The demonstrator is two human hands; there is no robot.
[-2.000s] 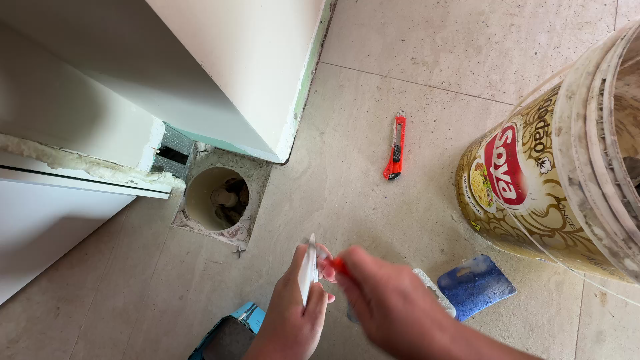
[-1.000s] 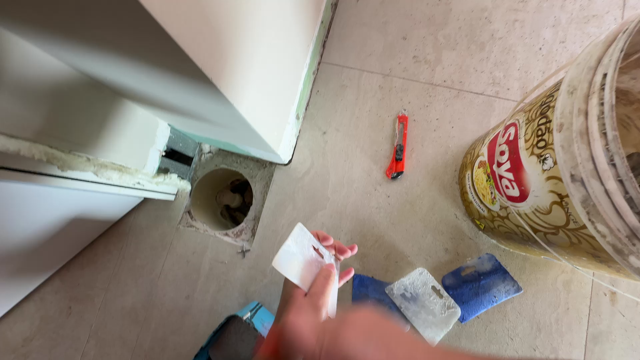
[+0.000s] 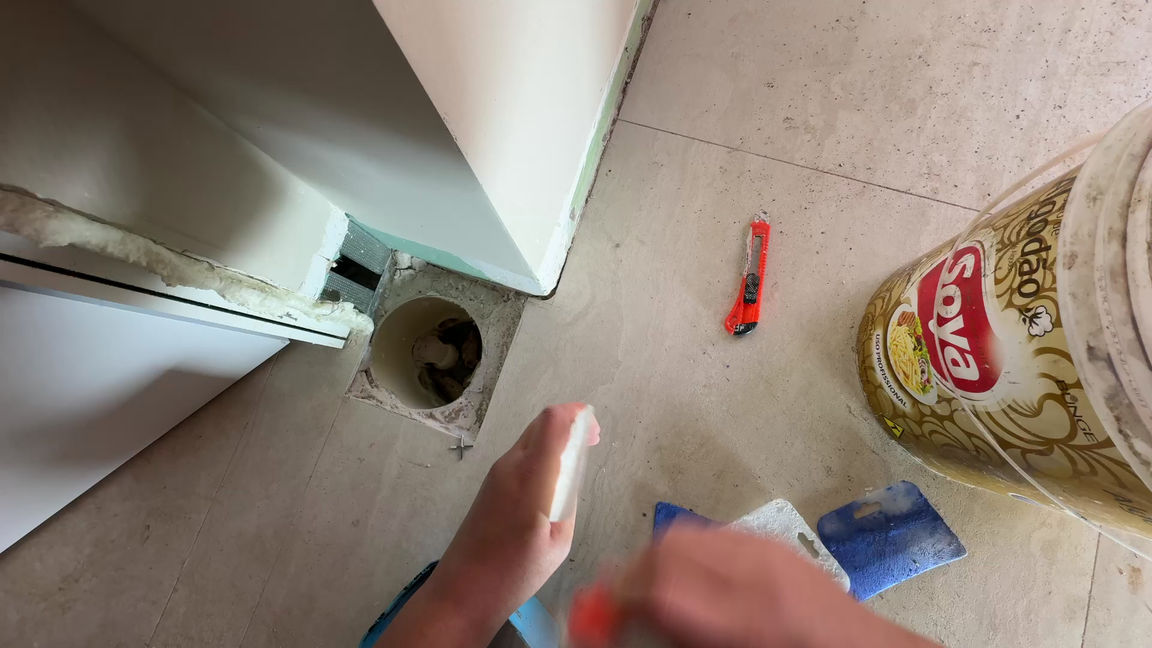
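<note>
My left hand [image 3: 526, 490], low in the middle, grips a white plastic spreader [image 3: 569, 463] turned edge-on. Close to its right, my right hand [image 3: 711, 585] is blurred by motion, closed around a red-orange object [image 3: 594, 616] whose kind cannot be told. Under and past the right hand lie a white spreader [image 3: 787, 531] with a hanging slot and a blue spreader [image 3: 891, 540], both with dried residue; a corner of another blue one [image 3: 675, 515] shows. A red snap-off utility knife [image 3: 749, 279] lies on the floor beyond the hands.
A large plastic bucket [image 3: 981, 360] with a wire handle stands at right. A round floor opening [image 3: 391, 355] with debris sits by the wall corner [image 3: 540, 261]. A white panel [image 3: 117, 396] is at left. A blue object is partly hidden behind my left forearm.
The spreader in my left hand showed its broad face one second ago and is edge-on now. My right hand has moved right, away from the left hand.
</note>
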